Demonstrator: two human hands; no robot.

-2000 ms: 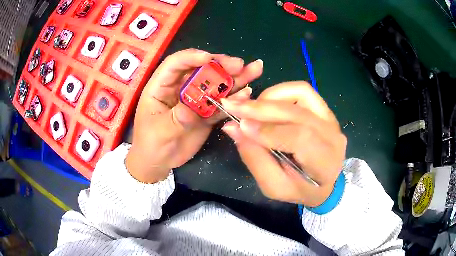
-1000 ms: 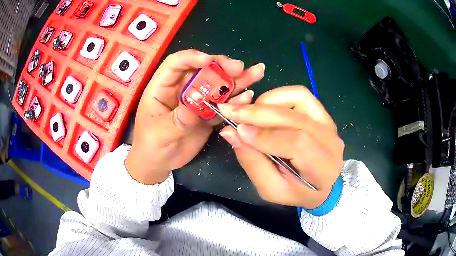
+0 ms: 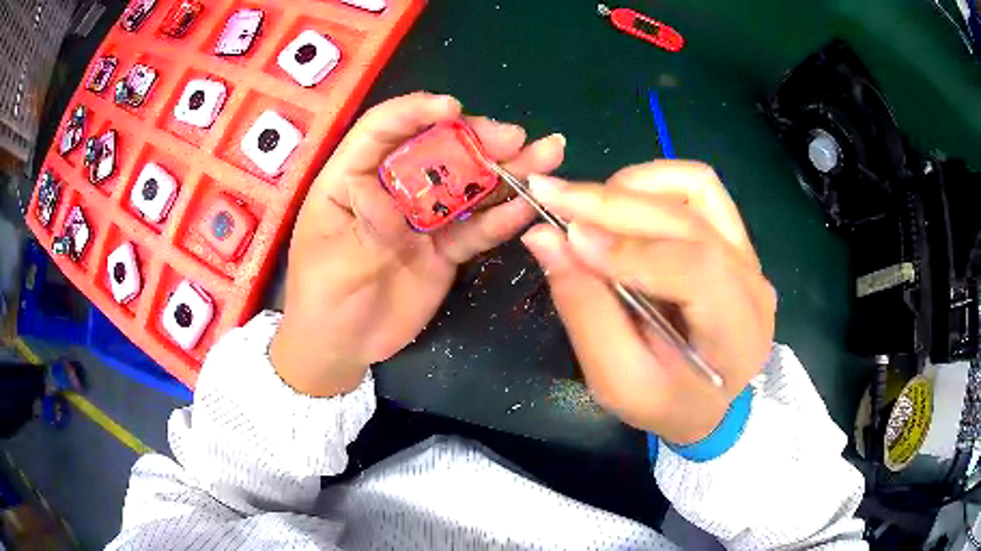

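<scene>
A red square housing shell (image 3: 436,178) with a purplish rim and small dark holes inside is held in my left hand (image 3: 360,248), its open side facing up. My right hand (image 3: 662,285) holds thin silver tweezers (image 3: 635,301) like a pen. The tweezer tips are at the upper right edge of the shell; whether they touch it or grip anything cannot be told. My left fingertips are behind and beside the shell.
A red foam tray (image 3: 282,194) with housings in square pockets is at left. A blue stick (image 3: 660,124) and small red tool (image 3: 645,27) lie on the green mat beyond my hands. A black unit (image 3: 844,140) and yellow-labelled roll (image 3: 909,422) are at right.
The tweezers and my right hand have moved up and right, from inside the shell to its upper right edge. The shell has turned and shifted slightly up and left.
</scene>
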